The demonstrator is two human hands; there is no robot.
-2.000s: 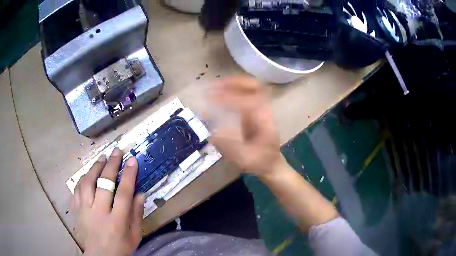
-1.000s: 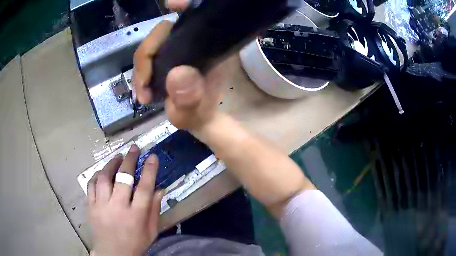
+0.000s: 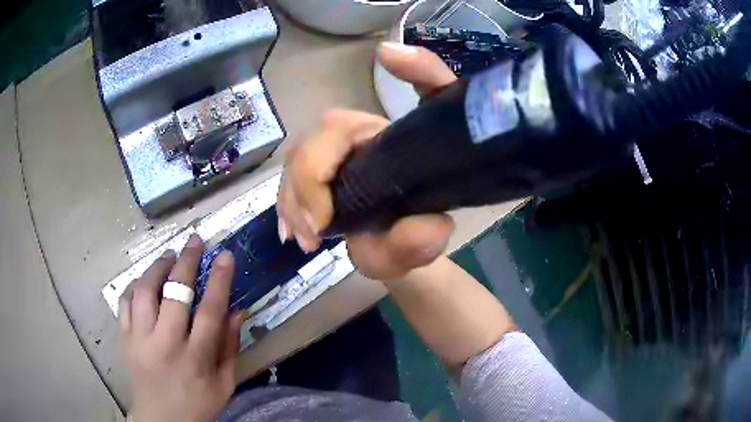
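A thick black electric screwdriver (image 3: 428, 161) with a silvery label and ribbed cable lies across the view. My right hand (image 3: 366, 194) is closed around its front part. Its tip is hidden behind my fingers, over the right part of the housing. The glossy black housing (image 3: 259, 260) lies in the white holding fixture (image 3: 317, 276). My left hand (image 3: 181, 321), with a white band on one finger, rests flat, its fingertips on the left end of the housing and fixture. Whether it grips the housing is hard to tell.
The grey screw feeder (image 3: 177, 86) stands behind the fixture, its metal pickup block facing me. A white tub (image 3: 394, 86) with black parts is partly hidden behind the screwdriver. Black cables and round parts lie beyond. The tan bench (image 3: 62, 214) has a curved edge at left.
My right hand was empty two seconds ago, then held the screwdriver over the feeder. Now it has brought it down and right, over the housing. My left hand stays on the housing.
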